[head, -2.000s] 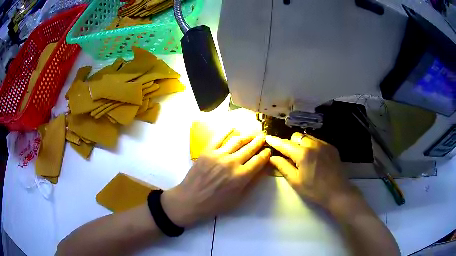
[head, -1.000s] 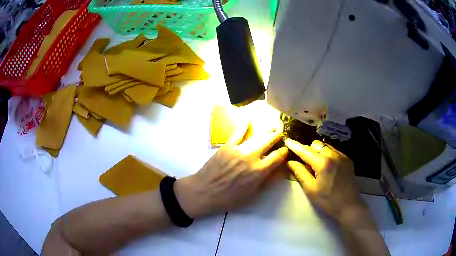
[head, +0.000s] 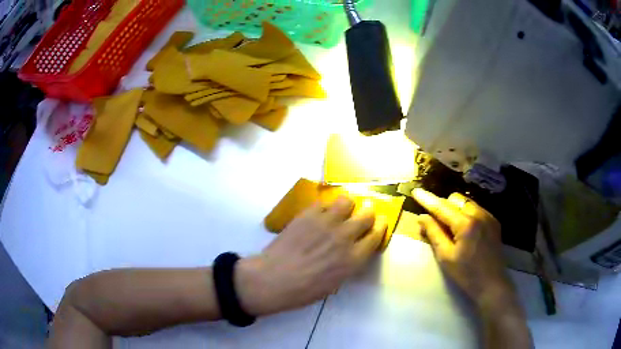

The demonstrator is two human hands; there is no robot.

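Note:
My left hand (head: pixel 316 249) lies palm down with its fingers on a mustard-yellow fabric piece (head: pixel 293 204), pressing it to the table left of the needle area. Another fabric piece (head: pixel 368 160), washed out by the lamp glare, lies just behind it, its right edge by the presser foot (head: pixel 421 167). My right hand (head: pixel 470 242) is right of the left one, index fingertip just in front of the presser foot, thumb lower with a gap between. Whether it grips fabric is hidden by glare. The white machine head (head: pixel 511 88) stands above.
A loose pile of mustard pieces (head: pixel 218 85) lies at back left, with the red basket (head: pixel 75 82) and green basket (head: pixel 272 20) behind it. A black lamp (head: pixel 374 78) hangs left of the machine head. A green-ended tool (head: pixel 548 293) lies at right.
The view has shifted, so the scene sits further right. The single piece that lay near my left wrist is now under my left fingers beside the needle area. My left hand has drawn back from my right fingertips.

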